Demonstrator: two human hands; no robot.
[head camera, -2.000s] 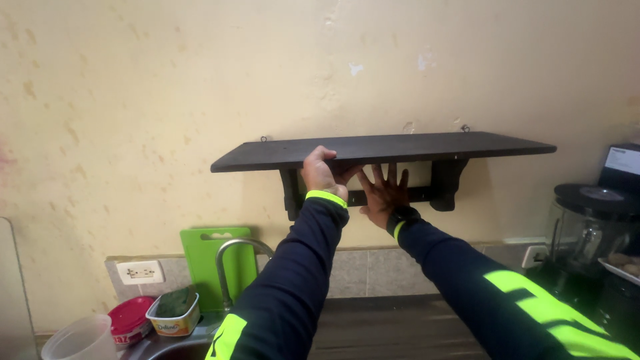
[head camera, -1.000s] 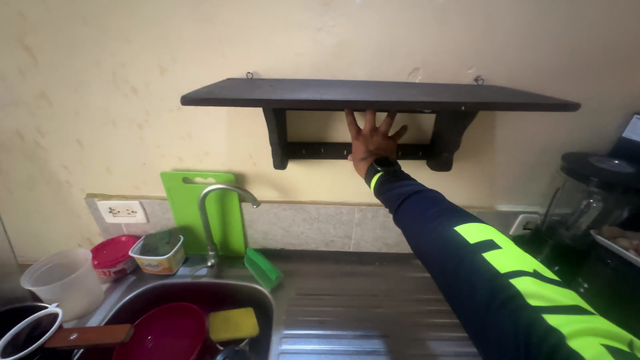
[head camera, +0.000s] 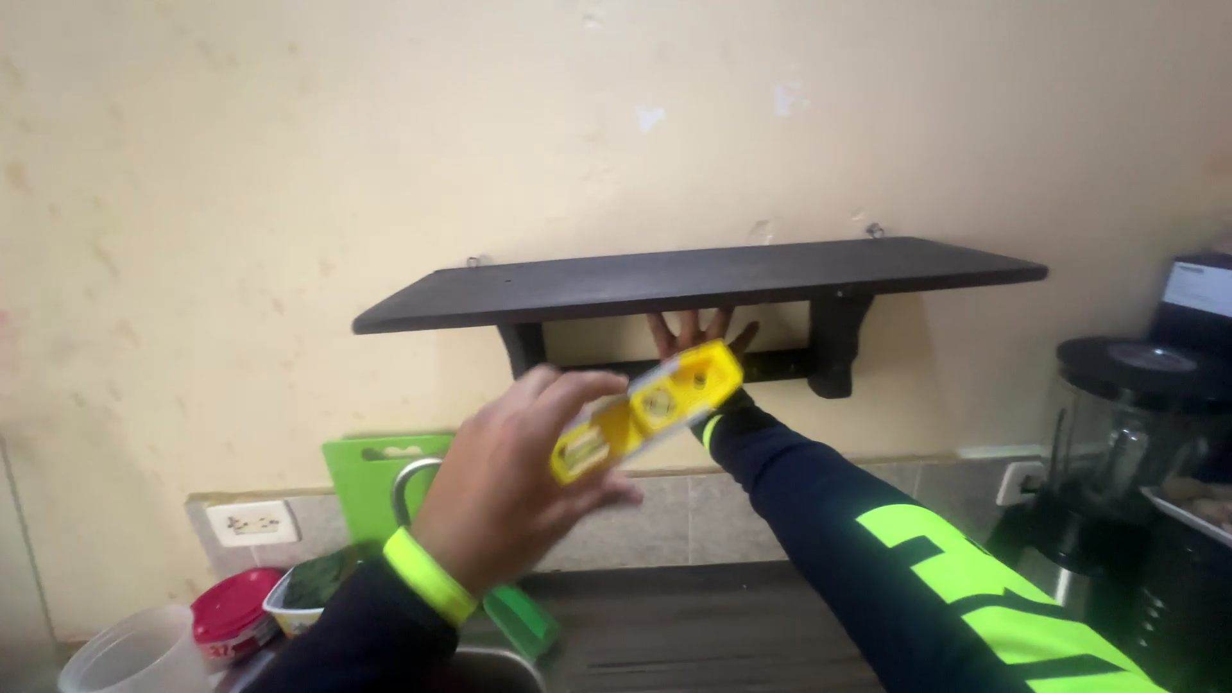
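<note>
A dark wooden shelf (head camera: 693, 274) with two brackets and a rail between them stands out from the wall, a metal hanger loop (head camera: 875, 231) at its back edge. Its left front corner looks lower than its right. My right hand (head camera: 698, 332) is beneath the board, fingers spread upward against the shelf or the wall; the palm is largely hidden. In front of the shelf, my left hand (head camera: 515, 462) holds a small yellow spirit level (head camera: 650, 409), tilted up to the right and blurred. The level touches neither the board nor the wall, as far as I can tell.
Below are a green cutting board (head camera: 351, 481), a faucet (head camera: 404, 481), a sink edge (head camera: 491, 664) and a green scoop-like item (head camera: 521, 619). Plastic tubs (head camera: 135, 654) stand at lower left beside a wall outlet (head camera: 252, 525). A blender (head camera: 1107, 433) is at the right.
Two seconds ago both hands were under the shelf; one second ago only my right hand was in view there. My left hand is back in view with the yellow level.
</note>
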